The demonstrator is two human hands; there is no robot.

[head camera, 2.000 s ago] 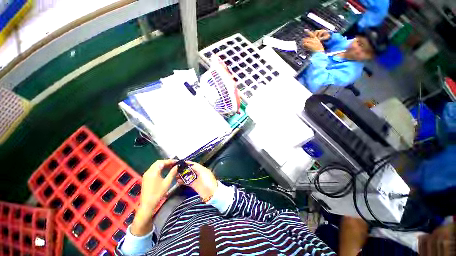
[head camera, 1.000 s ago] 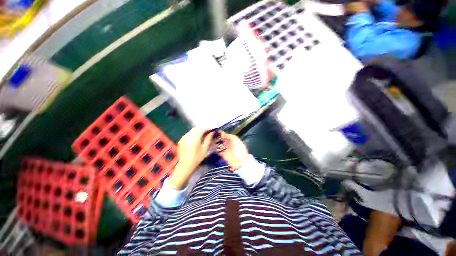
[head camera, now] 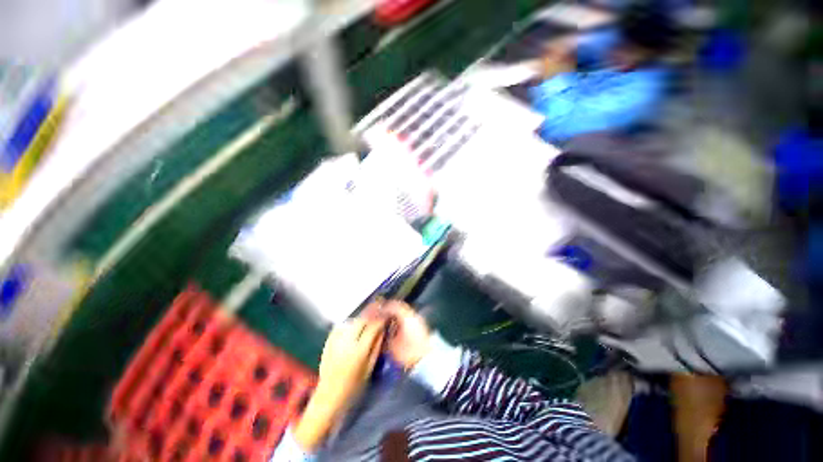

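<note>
The frame is blurred. My left hand point(head camera: 347, 361) and my right hand point(head camera: 408, 335) are bare and meet in front of my body, below the white papers. A small dark watch unit point(head camera: 391, 327) shows between their fingertips, mostly hidden by the fingers. The red plastic tray point(head camera: 203, 379), a grid of square pockets with dark contents, lies to the left of my left hand.
White papers point(head camera: 325, 235) lie beyond my hands, with a small fan point(head camera: 411, 194) beside them. A white tray with dark units point(head camera: 424, 117) is behind. A person in blue point(head camera: 600, 99) sits at the upper right, near a black machine point(head camera: 632, 203).
The view has swung and blurred. Against one second ago, the hands and trays appear lower in the picture. The hands stay together around the unit, whose yellow inside no longer shows.
</note>
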